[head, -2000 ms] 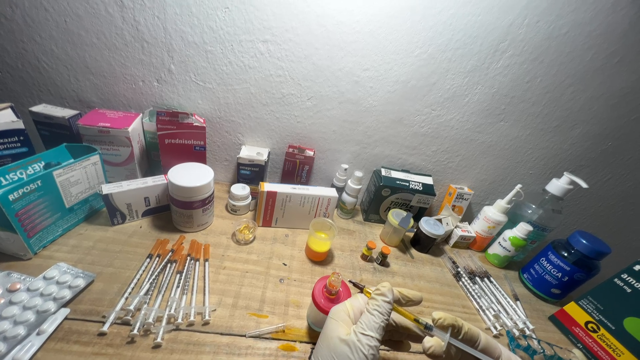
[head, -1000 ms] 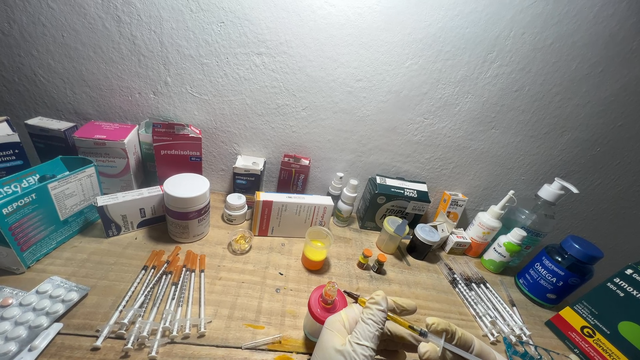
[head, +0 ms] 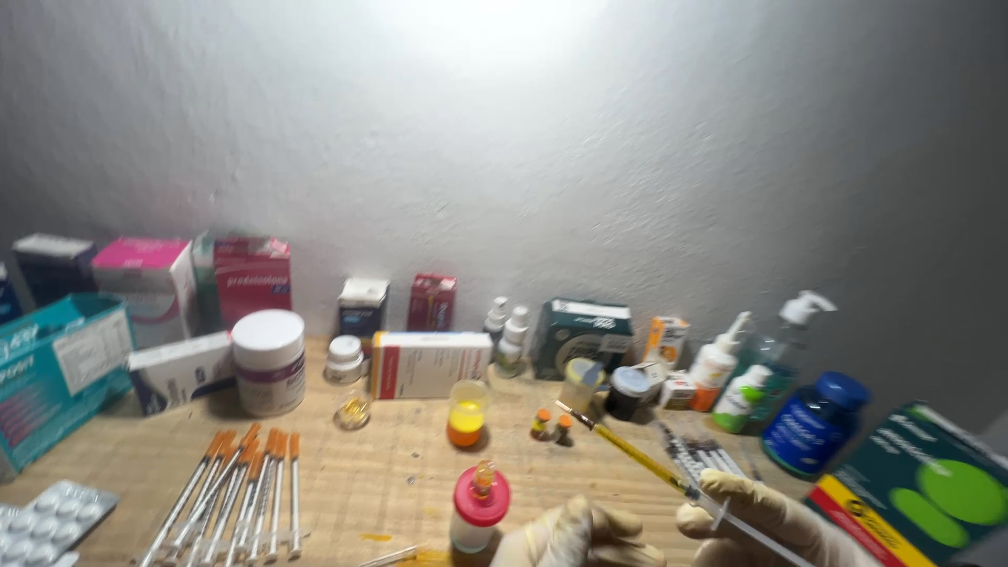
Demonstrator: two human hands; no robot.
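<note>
My right hand (head: 756, 512), in a pale latex glove, holds a thin syringe (head: 630, 449) with yellow liquid in its barrel, tip pointing up and left. My gloved left hand (head: 579, 535) is at the bottom edge, its fingers bent; no object shows in it. Left of it stands a white jar with a red lid (head: 482, 508), and a small clear amber piece (head: 485, 476) sits on the lid. Behind the jar is a small clear cup (head: 467, 417) with yellow and orange liquid. Two small vials with orange caps (head: 542, 424) stand to its right.
Orange-capped syringes (head: 236, 496) lie left, near a blister pack (head: 55, 520). More syringes (head: 705, 457) lie right. Medicine boxes (head: 429, 366), a white tub (head: 268, 370), a blue bottle (head: 815, 425) and a pump bottle (head: 780, 354) line the back and right. Yellow liquid (head: 429, 557) marks the wood.
My left hand has moved away from the red-lidded jar to its right. The syringe in my right hand has moved right, away from the amber piece on the lid. The view has tilted up.
</note>
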